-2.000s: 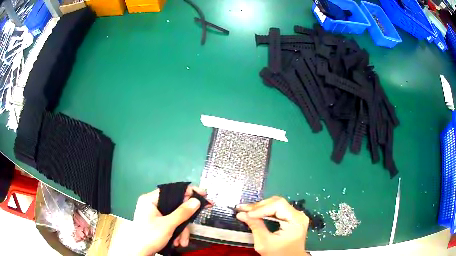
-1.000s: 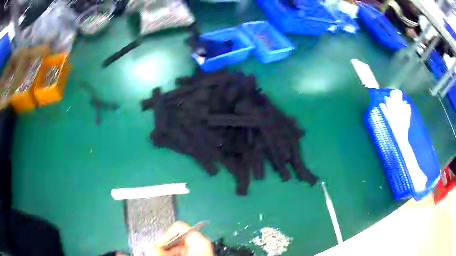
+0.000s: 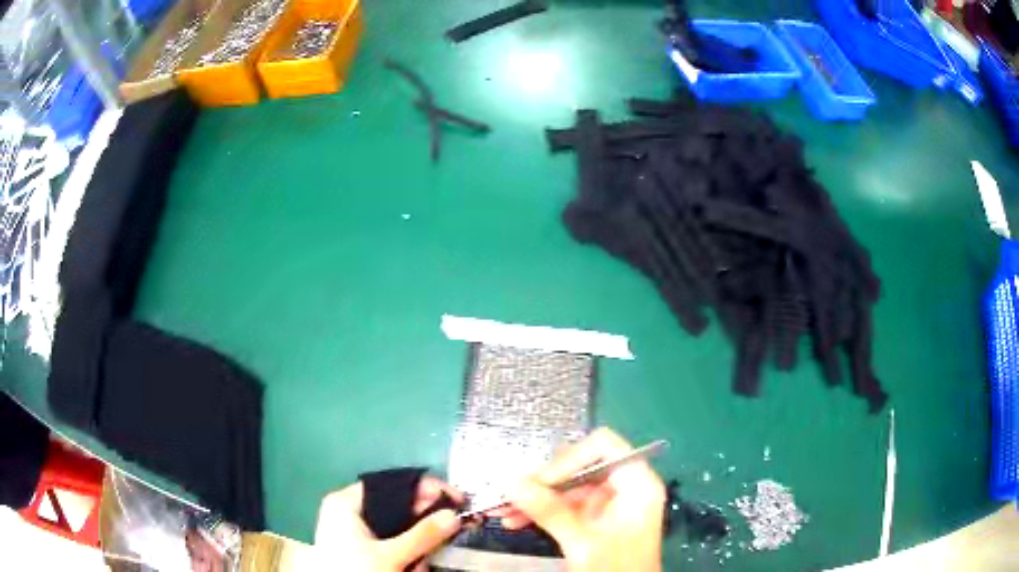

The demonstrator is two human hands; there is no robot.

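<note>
My left hand (image 3: 374,534) holds a folded black fabric strap (image 3: 391,503) at the bottom edge of the view. My right hand (image 3: 603,503) grips slim silver tweezers (image 3: 615,464); their tip meets the strap end at my left fingertips. Whether the tip holds a piece is too small to tell. The textured silver-grey sheet (image 3: 531,391) lies just beyond and partly under my hands, with white tape (image 3: 536,335) across its far end. A small heap of silver fittings (image 3: 771,514) lies right of my right hand, with black bits (image 3: 698,520) between.
A loose black strap pile (image 3: 726,235) lies upper right, stacked straps (image 3: 179,413) along the left edge. Orange-yellow bins (image 3: 307,56) stand upper left, blue trays (image 3: 737,78) beyond the pile. A thin white strip (image 3: 889,480) and a blue perforated basket (image 3: 1005,380) are at right.
The view swung right and back. Compared with two seconds ago, my right hand is nearer my left, and the tweezers now meet the strap at the left fingertips.
</note>
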